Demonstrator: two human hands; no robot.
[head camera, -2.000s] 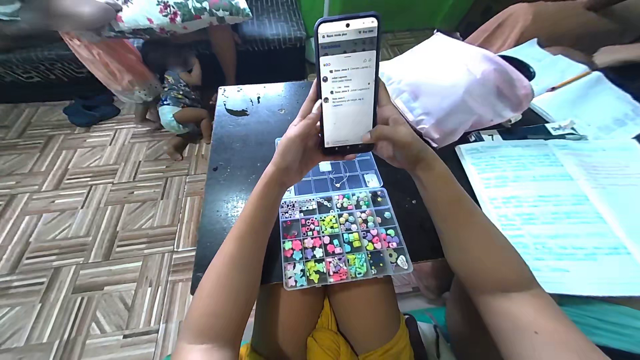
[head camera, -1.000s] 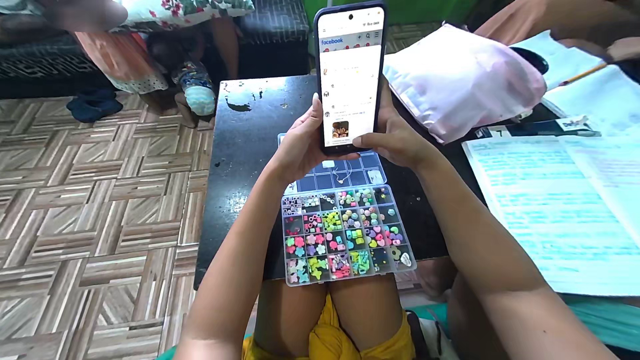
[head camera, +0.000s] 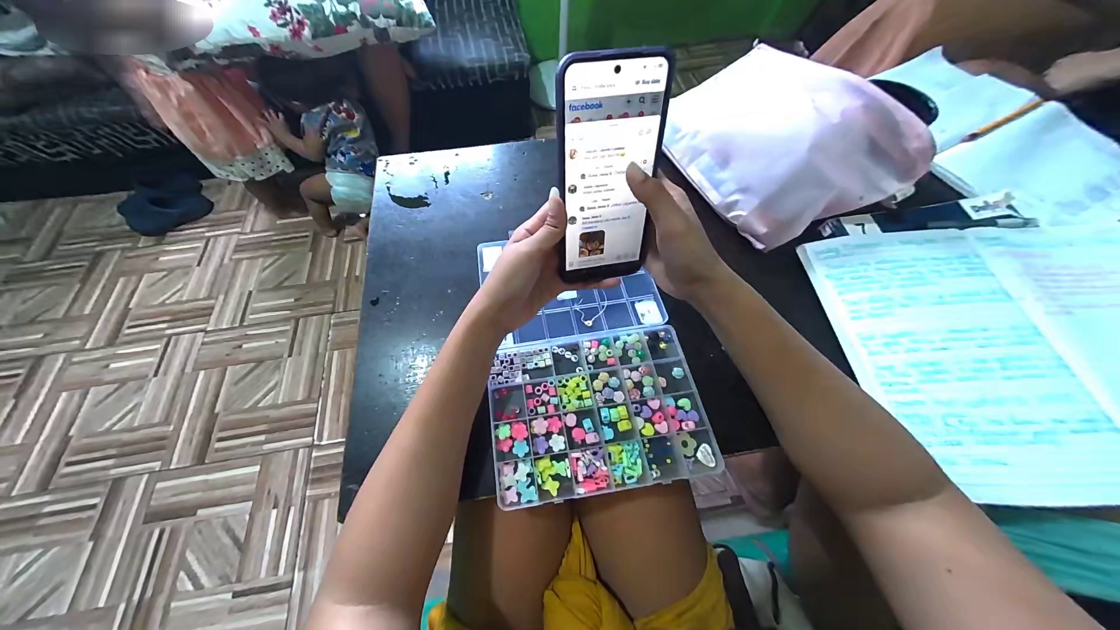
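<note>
Upright between my hands is a smartphone (head camera: 608, 210) in a dark case, its lit screen showing a feed with text and a small picture. My left hand (head camera: 529, 258) grips its left and lower edge, thumb along the side. My right hand (head camera: 674, 227) holds the right edge, with the thumb over the screen. Below them, a clear plastic compartment box (head camera: 604, 411) of colorful beads lies at the front edge of the black table (head camera: 420, 262). Its lid (head camera: 547, 325) lies open behind it, partly hidden by my hands, with a thin chain or cord (head camera: 590, 317) on it.
A whitish-pink fabric pouch (head camera: 787, 140) lies right of the phone. Open notebooks (head camera: 971, 350) with writing and a pencil (head camera: 1006, 121) are at the right, near another person's hand (head camera: 1085, 70). A small child (head camera: 337, 149) and another person are at the upper left, beside dark cloth (head camera: 164, 206) on the floor.
My right thumb has moved up from the bottom of the phone screen to its middle right. The content on the screen has changed. The bead box stays in place.
</note>
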